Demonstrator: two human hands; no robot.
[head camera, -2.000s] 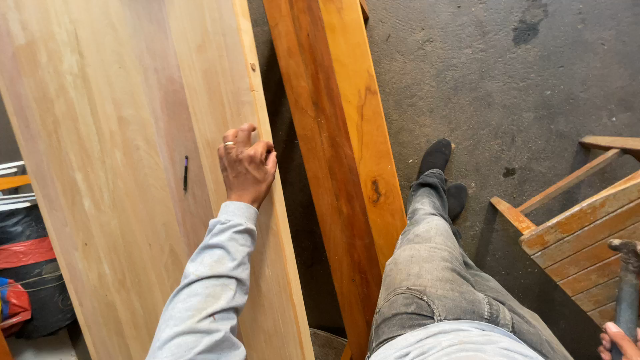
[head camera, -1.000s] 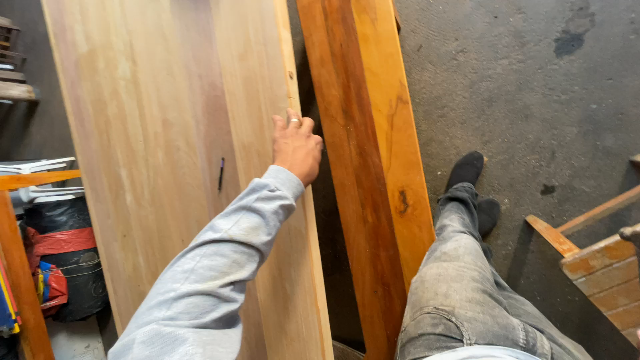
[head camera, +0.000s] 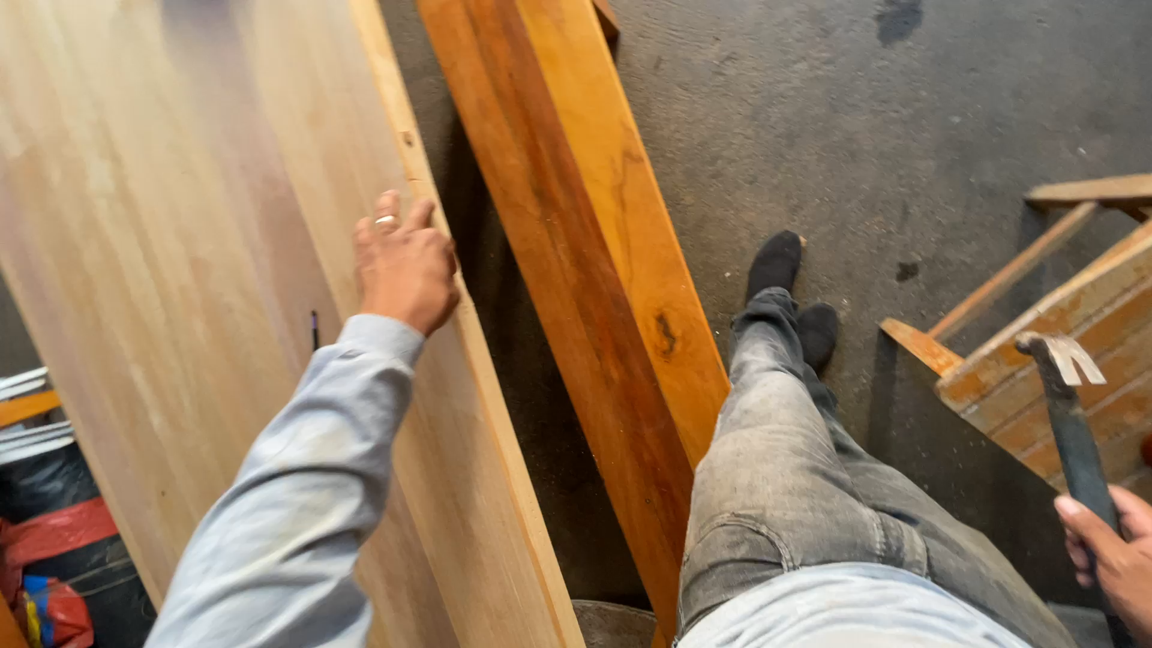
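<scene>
My left hand (head camera: 407, 265), with a ring on one finger, lies over the right edge of a pale wooden panel (head camera: 180, 297), fingers partly spread; whether it grips the edge cannot be told. A thin dark pen or pencil (head camera: 314, 331) rests on the panel just left of my wrist. At the lower right, my right hand (head camera: 1111, 549) is closed round the handle of a claw hammer (head camera: 1075, 432), its metal head pointing up and away from me.
Beside the panel, across a narrow gap, runs a varnished wooden plank (head camera: 594, 270). A slatted wooden chair (head camera: 1044, 360) stands at the right on the concrete floor (head camera: 855, 117). Black and red wrapped bundles (head camera: 67, 540) are at the lower left.
The view has shifted. My right hand and the hammer, almost wholly out of sight one second ago, show again at the lower right. My left hand stays at the panel's right edge.
</scene>
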